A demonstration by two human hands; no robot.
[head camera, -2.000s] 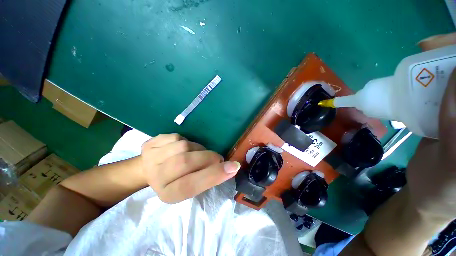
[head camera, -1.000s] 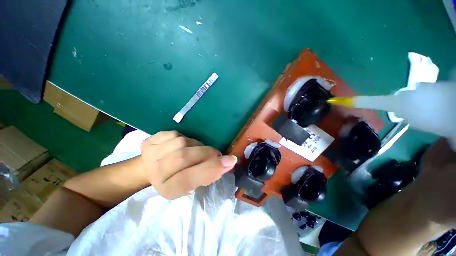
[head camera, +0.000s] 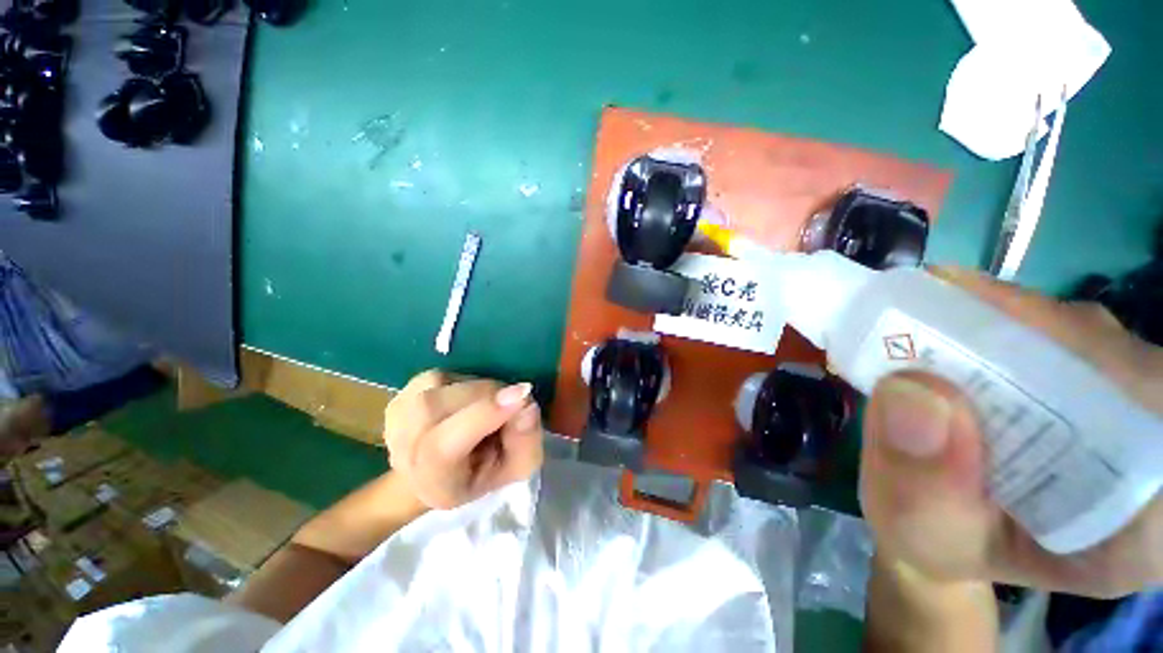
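The reddish-brown fixture lies on the green mat with its square handle loop towards me. It bears four glossy black housings, one at the upper left, with matte black blocks beside them and a white Chinese label. My right hand holds the translucent glue bottle tilted, its yellow nozzle at the right side of the upper-left housing; whether it touches is unclear. My left hand is half curled left of the fixture's near edge. I cannot tell whether something tiny is at its fingertips.
A narrow white-silver strip lies left of the fixture. Tweezers lie at the right by a white wipe. More black housings stand on the dark grey surface at far left. Cardboard boxes are at lower left.
The view has turned, so the fixture looks more upright and the grey surface's housings show. The bottle now points up-left, with its nozzle beside the upper-left housing. My left hand's fingers look more curled.
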